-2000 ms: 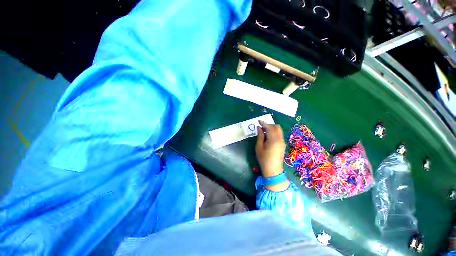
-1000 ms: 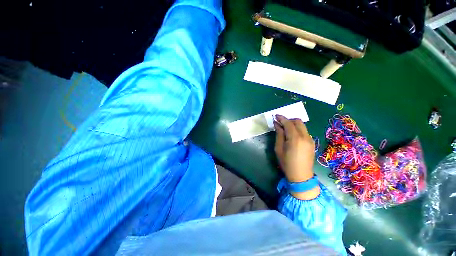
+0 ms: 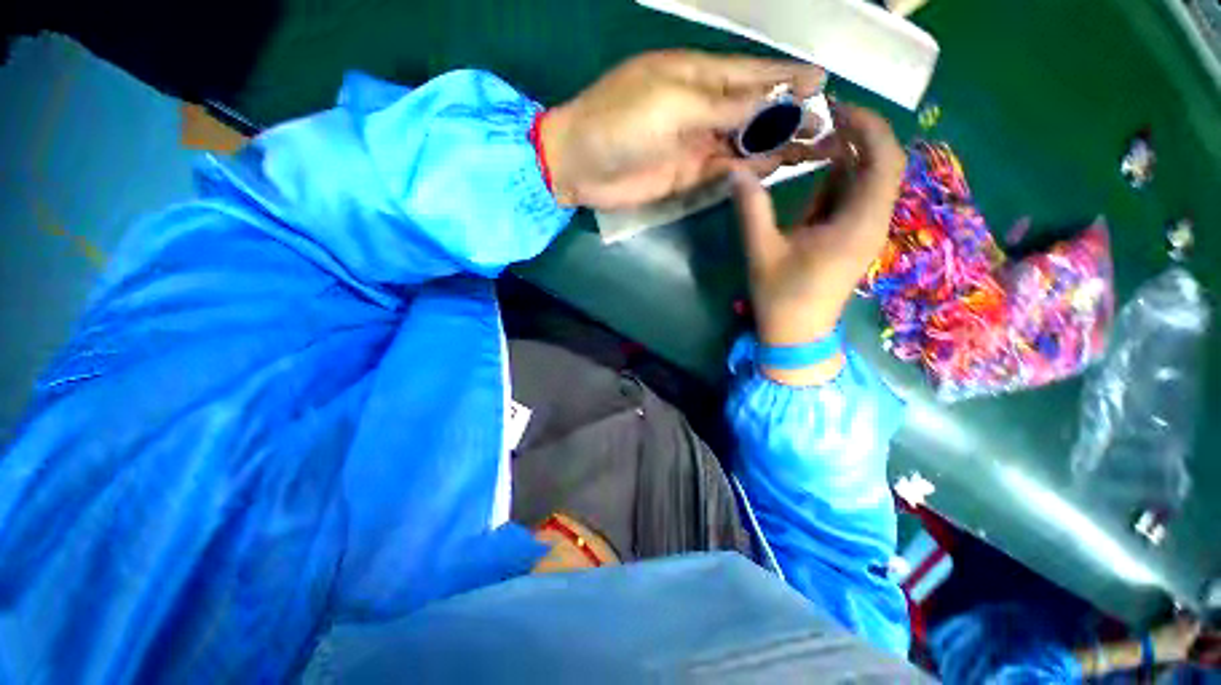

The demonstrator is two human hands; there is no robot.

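Note:
My left hand (image 3: 649, 134), with a red cord at the wrist, holds a small round unit (image 3: 771, 129) with a dark face and pale rim in its fingertips. My right hand (image 3: 824, 248), with a blue wristband, is at the unit's right side, fingers curled and thumb spread below. A small whitish piece (image 3: 814, 118) shows at the unit's right edge; which hand holds it is unclear. Any tool in my right fingers is not discernible. Both hands are somewhat blurred. The lower white strip (image 3: 649, 217) lies on the green surface, partly hidden under my left hand.
The upper white strip (image 3: 830, 43) lies beyond my hands. A tangled pile of coloured loops (image 3: 937, 268), a bag of loops (image 3: 1061, 305) and a crumpled clear bag (image 3: 1142, 381) lie to the right. Small units (image 3: 1138, 161) are scattered there. Another person's blue clothing (image 3: 1004, 649) shows at bottom right.
My left hand has come back from the far side with the round unit. My right hand has lifted off the lower strip to meet it. The view has shifted nearer to me.

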